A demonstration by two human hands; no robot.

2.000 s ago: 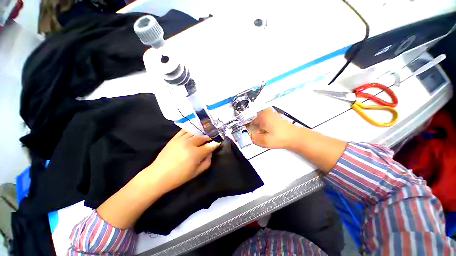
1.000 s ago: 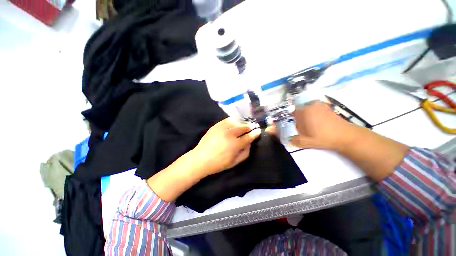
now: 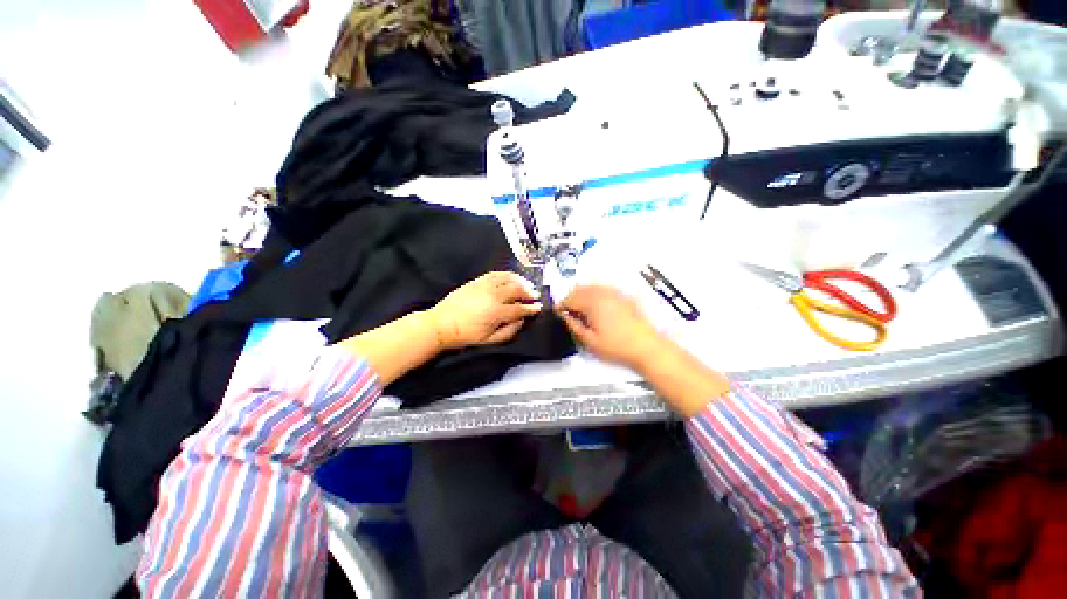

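Note:
A black garment piece (image 3: 410, 263) lies left of the needle and hangs over the table's left side. The white sewing machine (image 3: 632, 158) stands behind it, its needle area (image 3: 541, 252) just above my fingertips. My left hand (image 3: 486, 311) lies on the cloth and pinches its edge in front of the presser foot. My right hand (image 3: 611, 324) pinches the same edge just right of it. The fingertips of both hands are close together. The presser foot itself is too small to make out clearly.
Black thread snips (image 3: 669, 293) lie right of my right hand. Scissors with red and yellow handles (image 3: 837, 307) lie further right. A ruler strip (image 3: 527, 410) runs along the table's front edge. More black cloth (image 3: 386, 135) is heaped at the back left. Red cloth (image 3: 995, 527) is at lower right.
The view has pulled back and shows more of the machine. My right hand has moved from beside the foot to the cloth edge near my left fingertips. The snips are now uncovered.

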